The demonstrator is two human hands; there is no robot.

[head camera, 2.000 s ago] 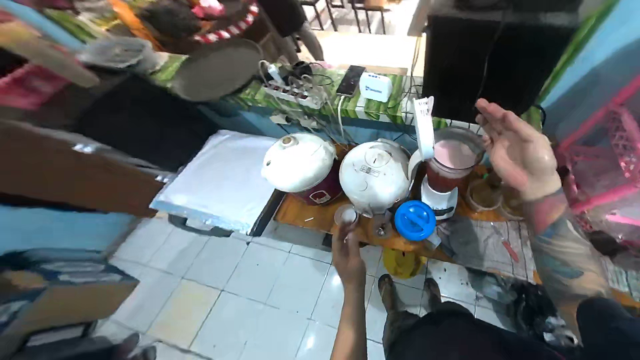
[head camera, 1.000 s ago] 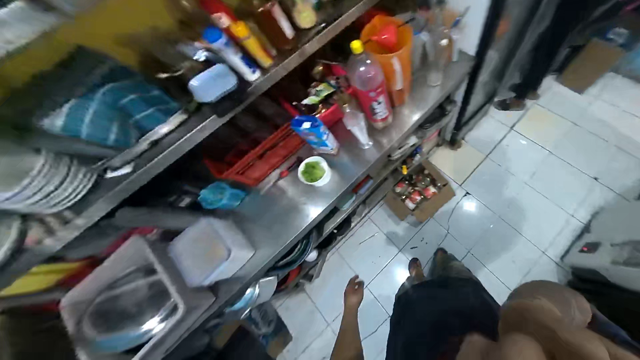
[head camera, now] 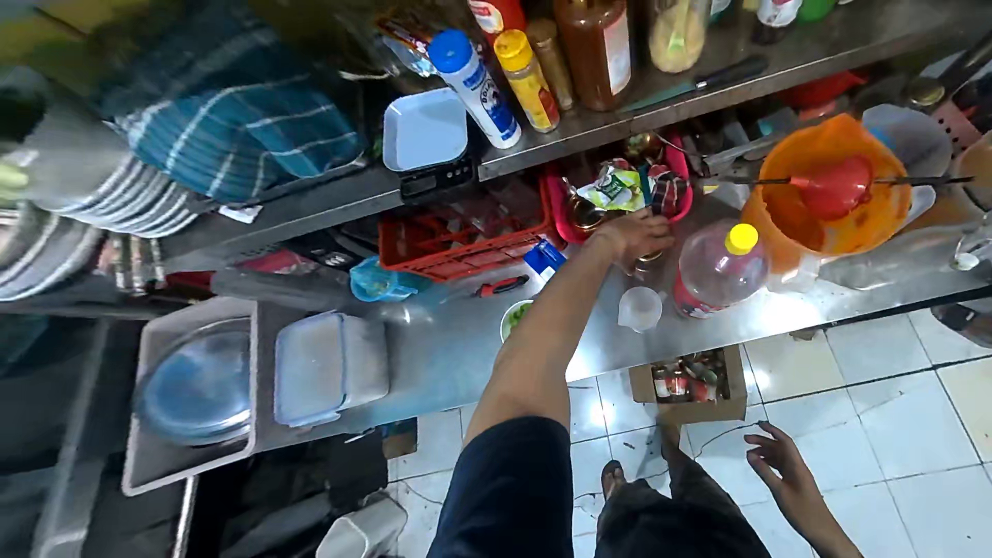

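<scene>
My left hand point(head camera: 639, 232) reaches across the steel counter to the front edge of a pink basket point(head camera: 686, 167) with packets and jars in it. Its fingers are bent just above a small round metal-rimmed item point(head camera: 649, 257); whether they grip anything is unclear. Below that hand stands a translucent plastic cup point(head camera: 640, 309), with a yellow-capped plastic bottle point(head camera: 721, 267) to its right. Partly behind my left forearm are a white cup of chopped greens point(head camera: 514, 319) and a blue-and-white carton point(head camera: 544, 259). Lower right, my right hand point(head camera: 783, 465) hangs over the floor, fingers apart, holding nothing.
An orange pitcher point(head camera: 833, 186) with a red utensil stands at right, a red crate point(head camera: 465, 256) at the counter's back. Left are a lidded plastic container point(head camera: 329, 368) and a grey tub point(head camera: 252, 387). Above, the shelf edge point(head camera: 558, 143) overhangs. A cardboard box point(head camera: 732, 387) sits on the floor.
The view has turned from the rice cookers and blender to the steel counter and shelf, then come closer. My left arm, low beside the counter one second ago, now extends over it.
</scene>
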